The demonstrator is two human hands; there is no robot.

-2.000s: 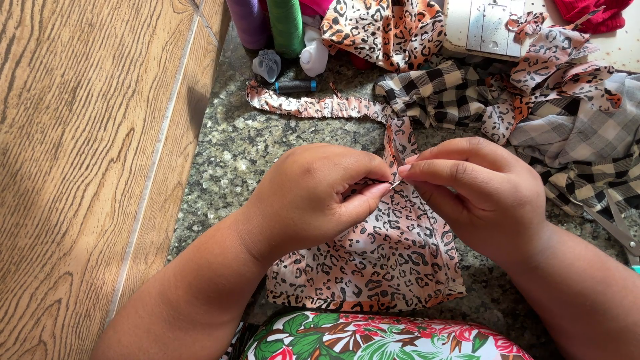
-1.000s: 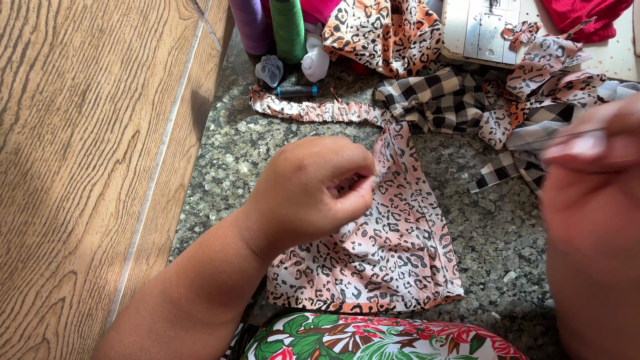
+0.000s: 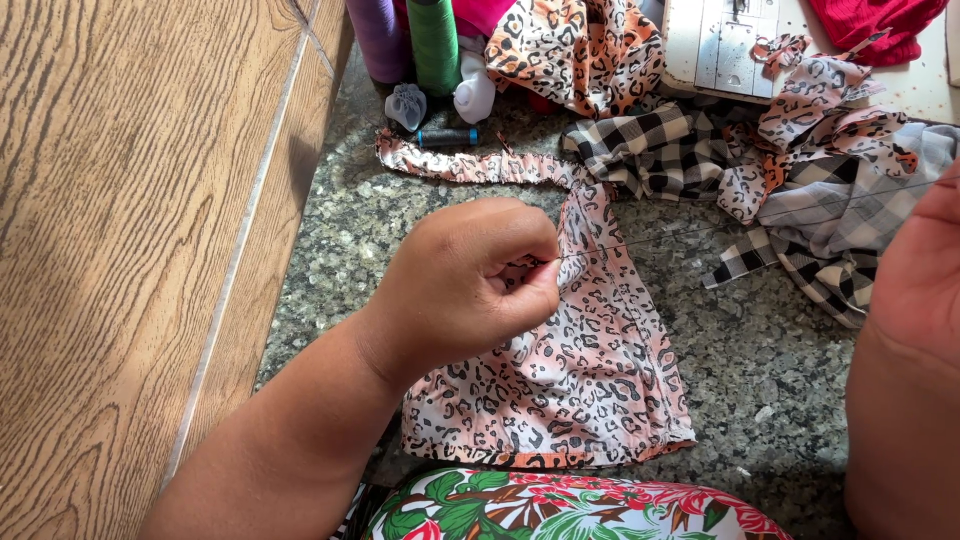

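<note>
My left hand [image 3: 480, 277] pinches the upper edge of a leopard-print fabric piece [image 3: 592, 367] between thumb and forefinger. A dark thread [image 3: 675, 235] runs taut from that pinch up to my right hand [image 3: 919, 277], which is cut off by the right edge of the view. The right fingertips are partly out of frame, and whether a needle is in them cannot be seen. From the top of the fabric piece, a gathered leopard-print strip [image 3: 480, 166] stretches left across the speckled stone surface. Just above the strip lies a small spool of black thread [image 3: 448, 137].
Purple [image 3: 377, 37] and green thread cones [image 3: 434, 45] stand at the top, beside a small white bottle [image 3: 474, 90]. Black-and-white checked fabric [image 3: 652, 150] and leopard-print scraps [image 3: 810, 97] lie at the upper right, below a sewing machine's metal plate [image 3: 735, 49] and red cloth [image 3: 874, 26].
My right hand has moved from beside the left hand out to the right, and the thread now spans between them. The left hand stays at the fabric.
</note>
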